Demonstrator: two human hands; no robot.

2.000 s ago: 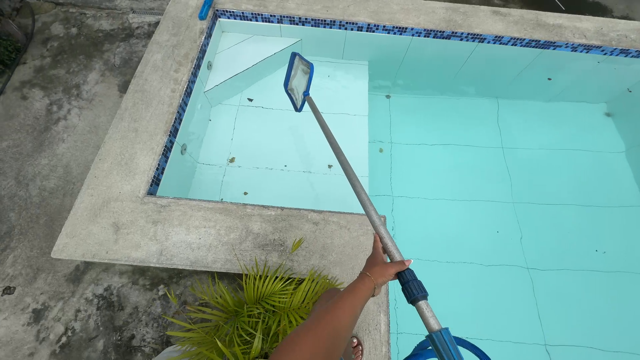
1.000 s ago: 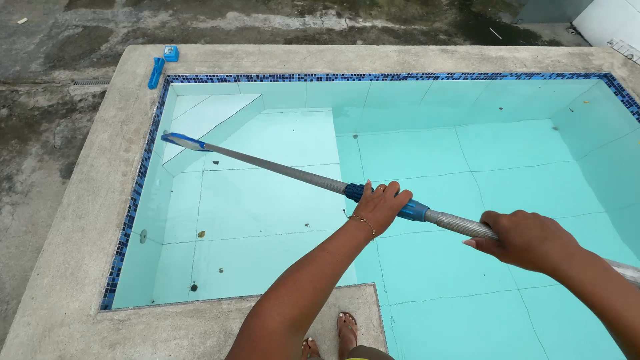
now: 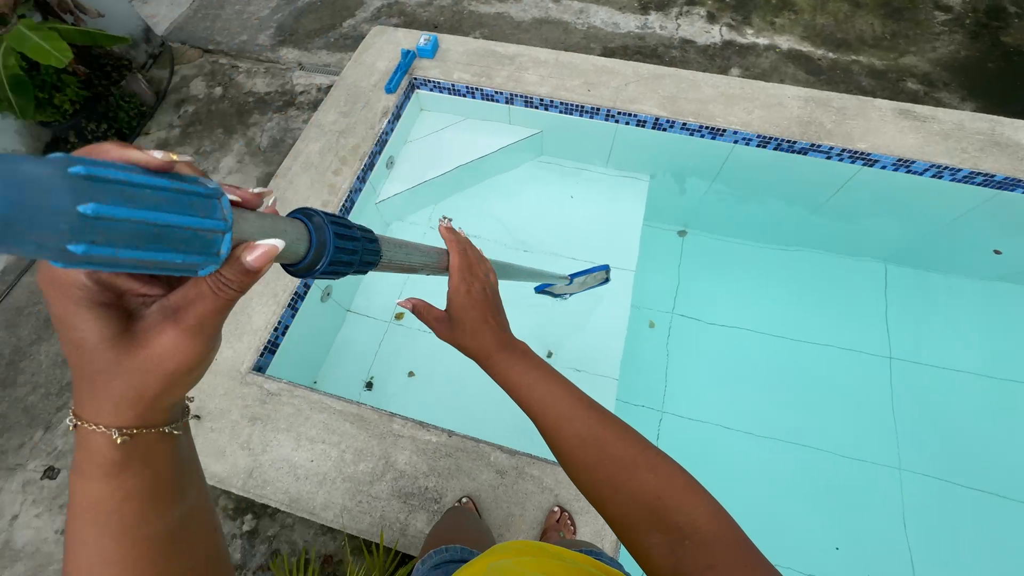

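Note:
A telescopic metal pole (image 3: 412, 256) with blue plastic collars runs from the left edge out over the pool. My left hand (image 3: 144, 304), with a chain bracelet at its wrist, is closed around the pole beside the large blue collar. Farther along, my right hand (image 3: 474, 300) lies against the near side of the pole, fingers extended and thumb apart, not wrapped around it. At the pole's far end, the blue-framed skimmer net (image 3: 574, 282) is at the water over the shallow ledge. Several leaves, one of them a yellowish leaf (image 3: 399, 317), show in the pool below and around the pole.
The concrete pool edge (image 3: 384, 448) lies under my feet, with a blue mosaic tile band (image 3: 640, 122) along the pool walls. A blue plastic tool (image 3: 400, 70) and a small blue box (image 3: 427, 46) sit on the far left corner. Green plants (image 3: 60, 72) stand at upper left.
The net end has swung from the pool's left side toward the ledge's right part. My left hand now grips near the large collar at left; my right hand has loosened from its grip on the pole.

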